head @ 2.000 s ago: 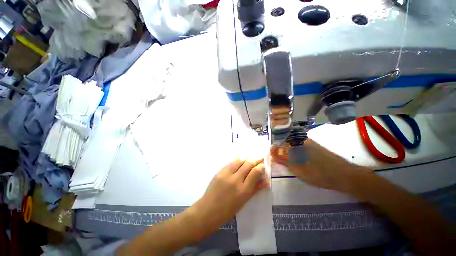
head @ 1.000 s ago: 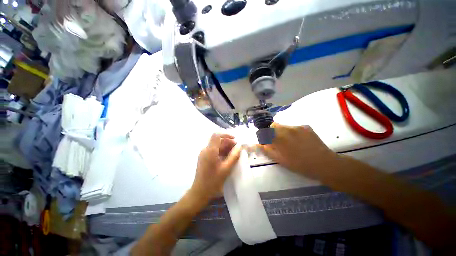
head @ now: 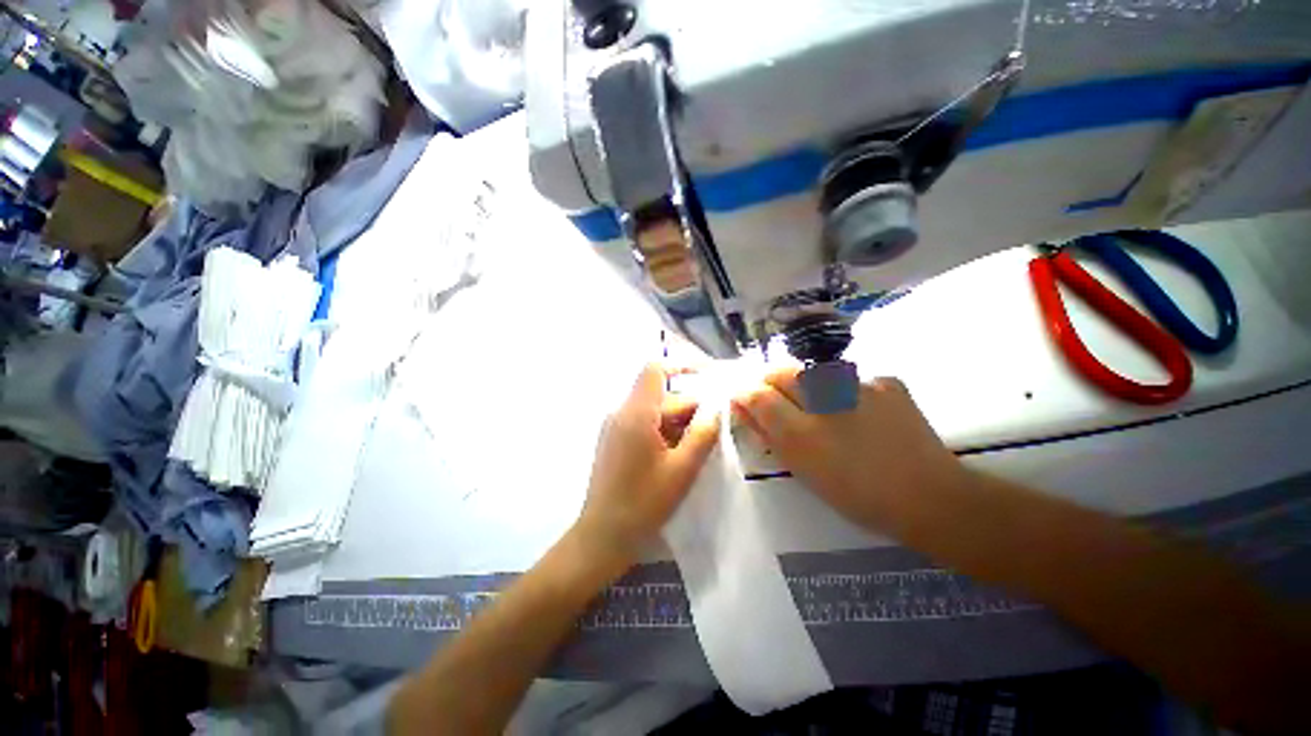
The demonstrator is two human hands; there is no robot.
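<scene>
A white fabric strip (head: pixel 745 597) runs from the needle area of the white sewing machine (head: pixel 776 115) down over the table's front edge, its rounded end hanging free. My left hand (head: pixel 650 453) pinches the strip's left side between thumb and fingers, just in front of the needle. My right hand (head: pixel 848 439) lies on the strip's upper right side, fingertips close to my left ones, partly behind the dark block (head: pixel 830 385). Bright glare hides the needle tip and the strip's far end.
Thread snips (head: pixel 1114 338) with red and blue loops lie right of the needle. A tied white bundle (head: pixel 237 381) and stacked white strips (head: pixel 319 460) lie at the table's left. A blue-grey fabric pile (head: pixel 151 374) is far left. A measuring tape strip (head: pixel 920 590) runs along the front edge.
Since the earliest frame, both hands have moved up closer to the needle, and the hanging strip now slants to the right with its end curved. The view has shifted between frames.
</scene>
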